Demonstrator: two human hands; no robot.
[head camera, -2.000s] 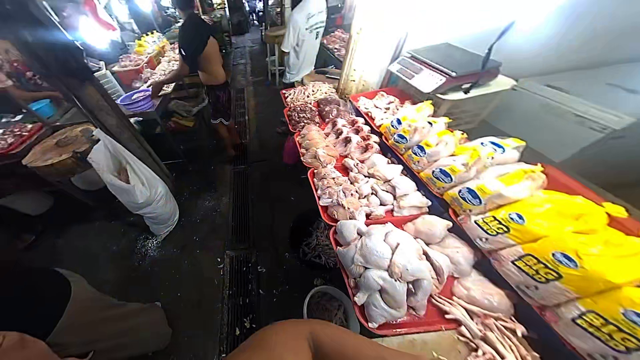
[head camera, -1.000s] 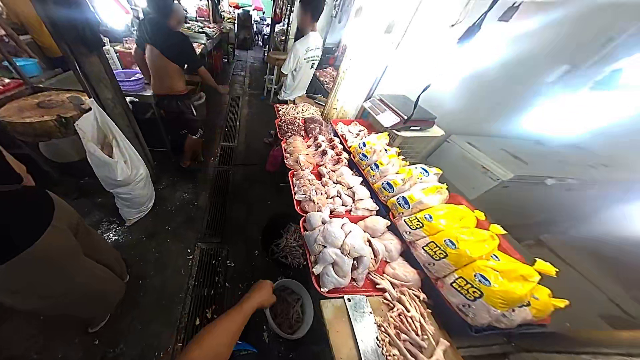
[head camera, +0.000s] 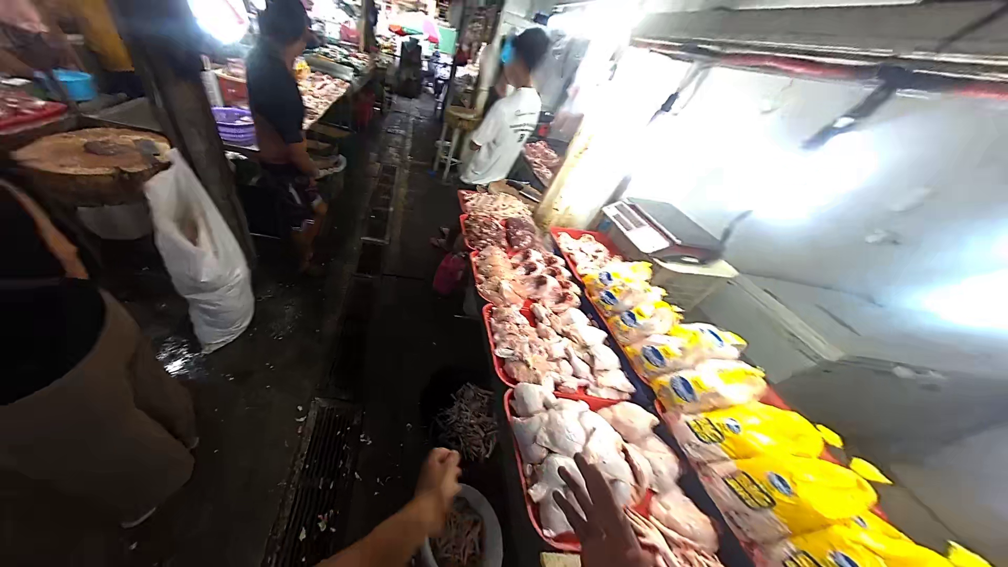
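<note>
My left hand (head camera: 438, 477) is above the rim of a round bucket (head camera: 492, 524) of chicken feet, fingers curled; whether it grips anything cannot be told. My right hand (head camera: 596, 516), fingers spread and holding nothing, is over the near end of a red tray (head camera: 520, 472) of raw chicken pieces (head camera: 563, 429). Loose chicken feet (head camera: 657, 543) lie beside that hand. Farther along are trays of smaller chicken cuts (head camera: 551, 346) and of darker offal (head camera: 484, 231). Yellow-printed bags of whole chicken (head camera: 764, 429) line the right side.
A digital scale (head camera: 669, 228) stands behind the bags by the wall. A dark container of chicken feet (head camera: 468, 421) is on the floor. A floor grate (head camera: 315, 472) runs along the aisle. At left are a white sack (head camera: 205, 260), a wooden chopping block (head camera: 90, 153) and a person (head camera: 79, 378); others stand farther off.
My right hand has come into view over the near tray. The left hand stays near the bucket. The cleaver and board seen a second ago are now mostly out of view.
</note>
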